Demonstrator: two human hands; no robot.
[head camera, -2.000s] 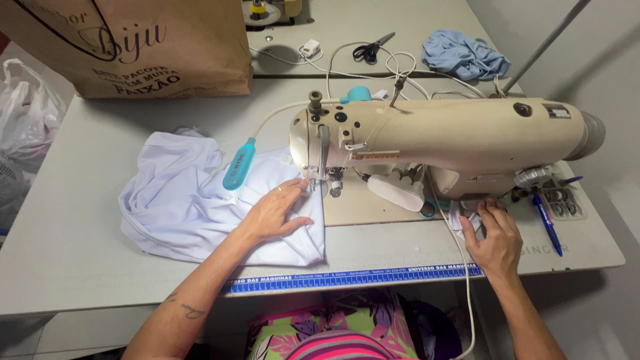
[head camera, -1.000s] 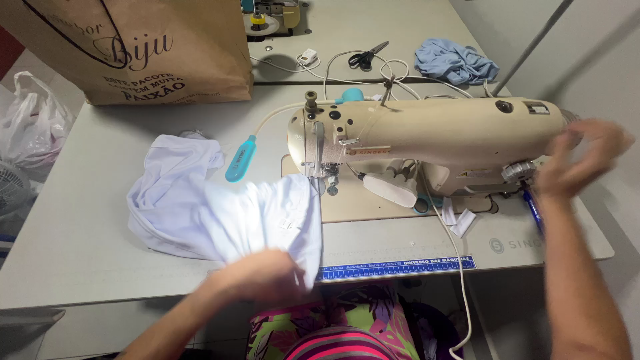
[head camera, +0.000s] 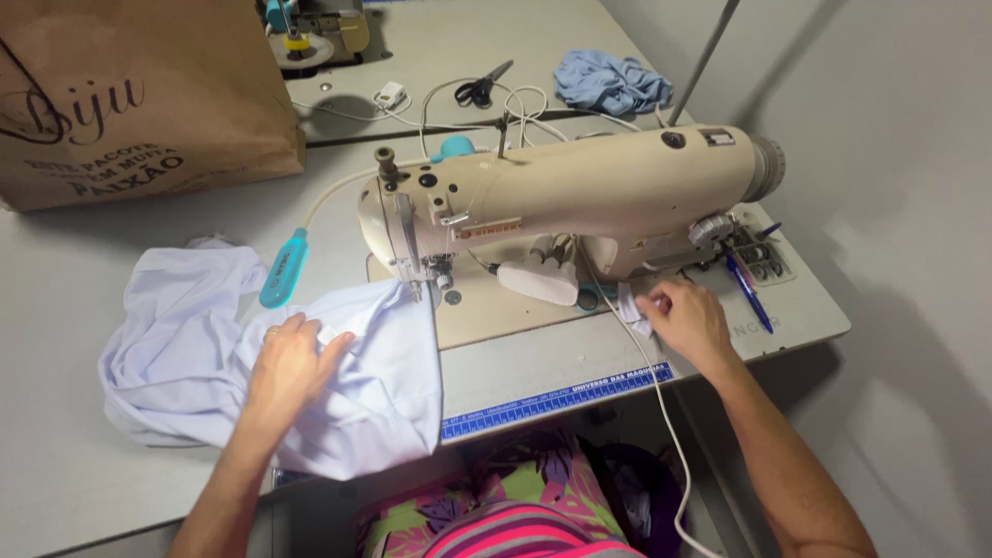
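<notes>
A beige Singer sewing machine (head camera: 558, 186) stands on the table. White fabric (head camera: 364, 411) lies left of it, one edge at the presser foot (head camera: 417, 290). My left hand (head camera: 291, 364) rests on the fabric, thumb and fingers apart around a small white piece (head camera: 333, 335); whether it grips this is unclear. Under the right side of the machine, my right hand (head camera: 686, 318) has its thumb and fingertips closed on small white fabric strips (head camera: 634, 310). A turquoise flexible lamp (head camera: 285, 271) hangs over the cloth.
A paper bag (head camera: 155, 101) stands at the back left. Black scissors (head camera: 482, 87), a cable and blue cloth (head camera: 612, 81) lie behind the machine. A blue pen (head camera: 749, 294) and a bobbin tray (head camera: 763, 256) are at the right. A white cable (head camera: 659, 395) hangs over the front edge, crossing a blue ruler strip (head camera: 558, 399).
My right hand has come down from the handwheel side to the white strips. My left hand has moved from the fabric's front edge up onto its middle.
</notes>
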